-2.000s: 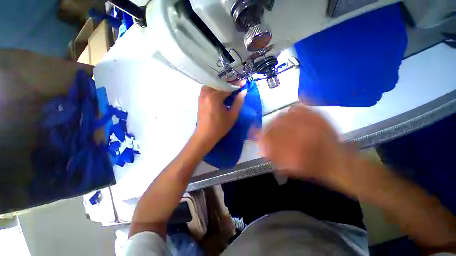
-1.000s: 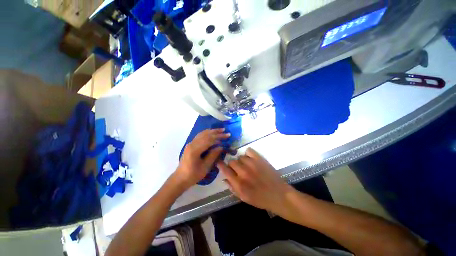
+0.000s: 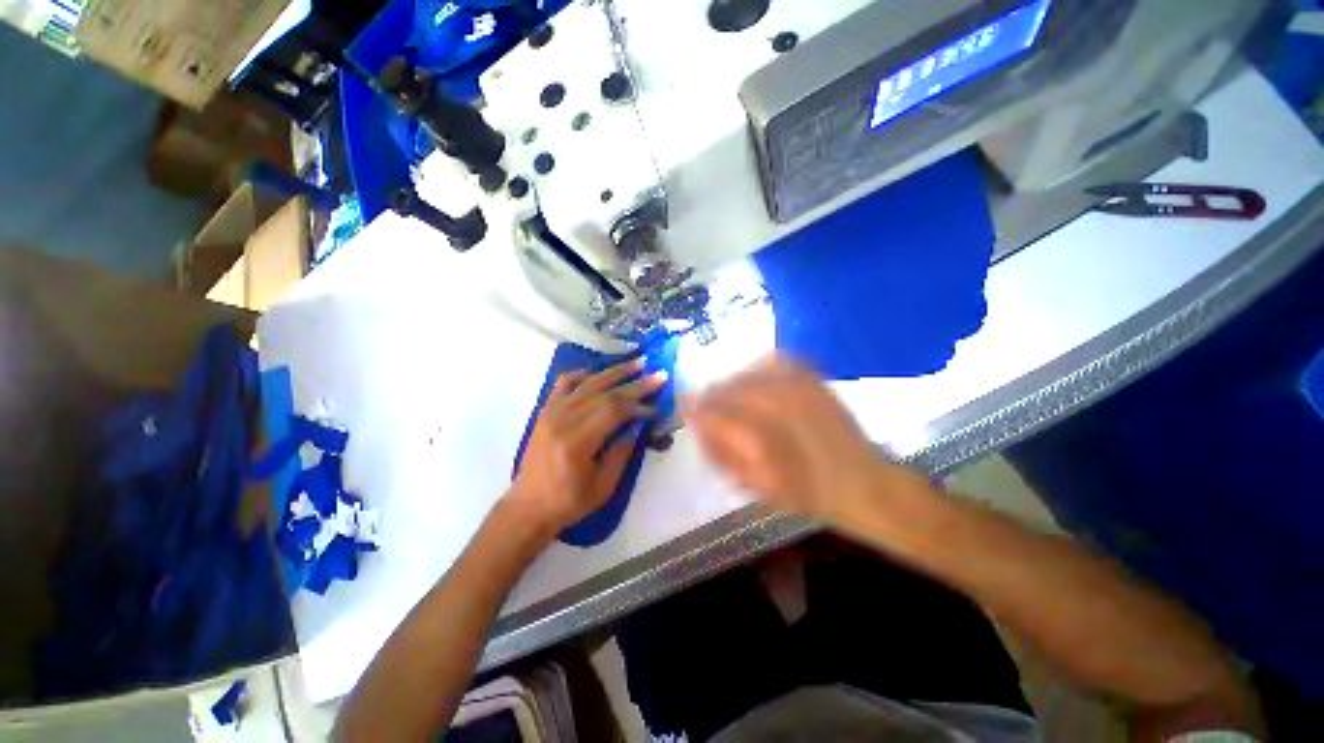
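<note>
A blue cut piece (image 3: 598, 511) lies on the white table with its upper end at the presser foot and needle (image 3: 646, 308) of the sewing machine. My left hand (image 3: 581, 443) lies flat on the piece, fingers spread toward the needle, pressing it down. My right hand (image 3: 777, 436) is blurred, just right of the piece, above the table; its fingers look bent, and I cannot tell whether it holds anything. A small dark spot shows between the hands at the piece's edge.
A blue stack of cut panels (image 3: 886, 276) lies under the machine arm. Dark red snips (image 3: 1183, 200) lie right of it. Blue and white scraps (image 3: 323, 508) lie at the table's left, beside a cardboard box of dark blue pieces (image 3: 160, 508). The control panel (image 3: 900, 102) is lit.
My right hand has left the piece's lower edge and moved up and right. My left hand stays on the piece. Since the oldest frame, the piece has shifted and the view has moved.
</note>
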